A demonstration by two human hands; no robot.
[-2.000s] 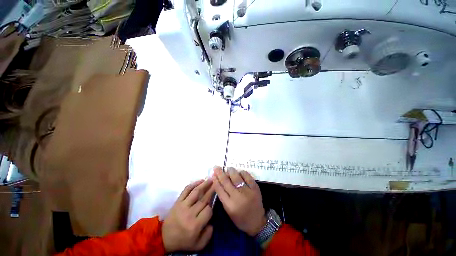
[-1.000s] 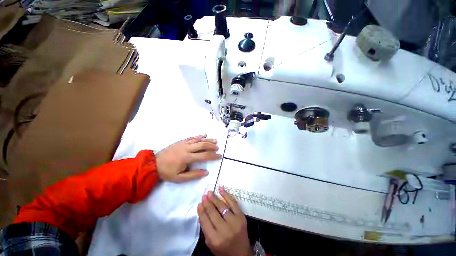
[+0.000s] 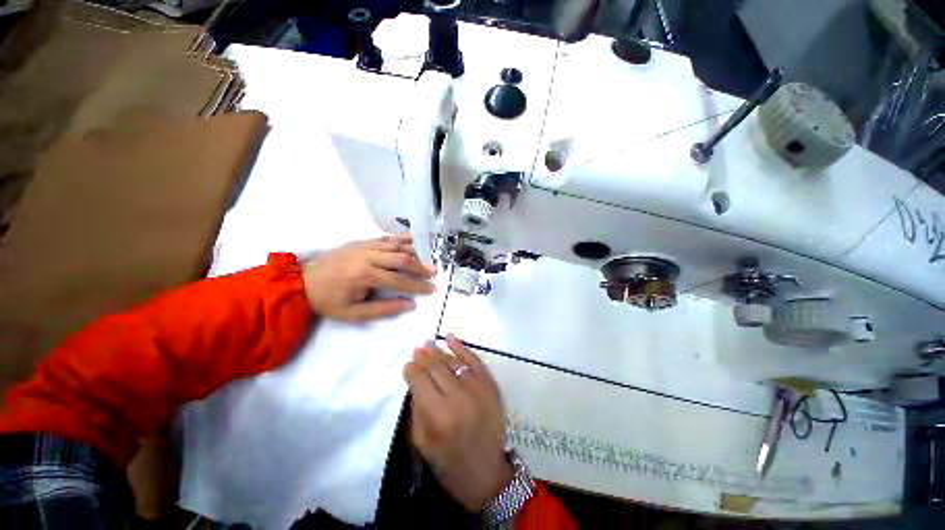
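A white lining sheet (image 3: 301,414) lies on the white table, its right edge running up to the presser foot (image 3: 471,280) of the sewing machine (image 3: 622,176). My left hand (image 3: 368,280) lies flat on the sheet just left of the presser foot, palm down, fingers slightly apart and holding nothing that shows. My right hand (image 3: 456,409) is at the sheet's right edge, nearer to me, with its fingertips together on that edge. Whether the fingers pinch the edge is hard to see. The needle tip is too small to make out.
Brown work pieces (image 3: 124,217) are piled at the left. Snips (image 3: 772,430) with black looped handles lie at the right of the bed. A printed ruler scale (image 3: 622,455) runs along the front edge. Black thread posts (image 3: 442,41) stand on the machine head.
The white sheet and both my hands have moved up toward the presser foot. The view has also shifted. Earlier, both hands were together at the front edge.
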